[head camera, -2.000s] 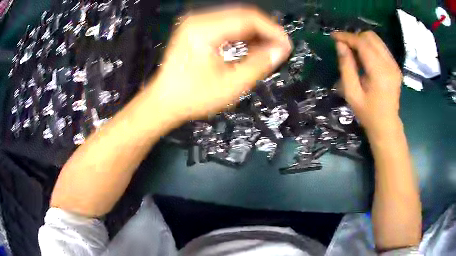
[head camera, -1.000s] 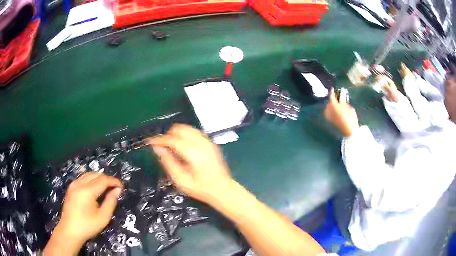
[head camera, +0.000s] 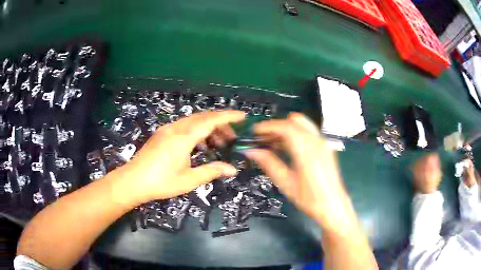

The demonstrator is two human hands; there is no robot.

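Note:
My right hand (head camera: 300,163) pinches a small dark part (head camera: 245,143) with a greenish glint, blurred, between thumb and fingers above the pile. My left hand (head camera: 169,158) is beside it, thumb and fingers parted around a dark blurred gap; whether it holds anything is unclear. Below both hands lies a large loose pile of spring clips (head camera: 232,213) with silver handles and dark jaws. Clipped pieces (head camera: 50,95) stand in spaced rows on the black foam pad (head camera: 97,132) at the left.
A black tray with a white paper stack (head camera: 340,108) stands right of the pile, near a red marker pen (head camera: 367,77). Further right are grouped small parts (head camera: 390,138), a smaller black tray (head camera: 419,129) and another person's hand (head camera: 427,171). Red compartment trays (head camera: 414,37) stand at the upper right.
The view has swung back left from one second ago. My hands have come close together over the pile, and a dark part now shows in my right fingers.

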